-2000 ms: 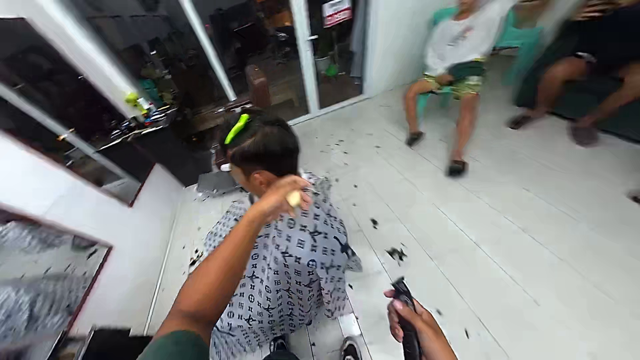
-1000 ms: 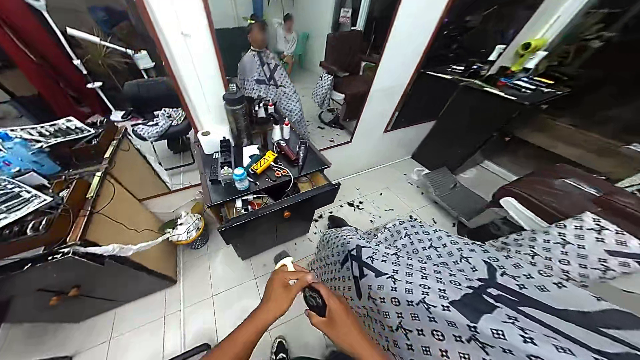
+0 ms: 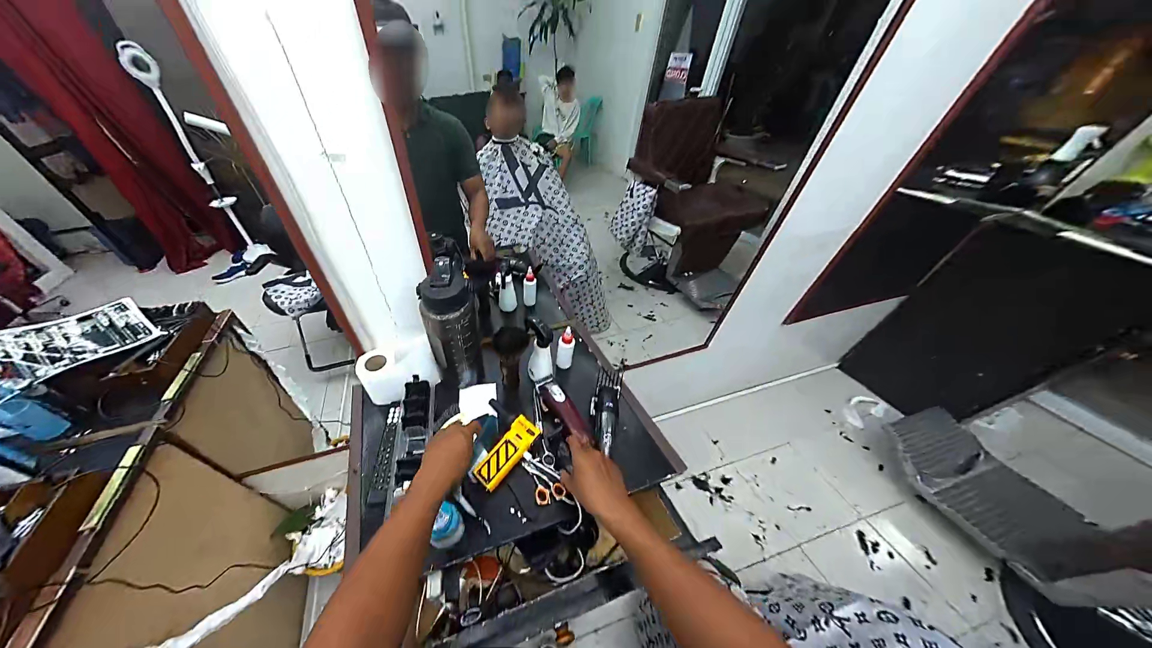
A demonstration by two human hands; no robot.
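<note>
My left hand is over the black tabletop, its fingers at a pale brush-like tool that is mostly hidden. Beside it lies a yellow box with black stripes. My right hand touches the lower end of a maroon and silver hair clipper; how firmly it is held does not show. Scissors with orange finger rings lie between the hands. A black clipper with a comb guard rests right of the maroon one. A dark-bristled brush stands behind.
A large shaker bottle, a paper roll, a small white bottle with red cap and a blue-labelled jar stand on the table. A mirror rises behind. An open drawer juts below; a footrest stands at right.
The view has moved closer to the tool table. Both hands, close together beside the patterned cape one second ago, are now apart over the tabletop.
</note>
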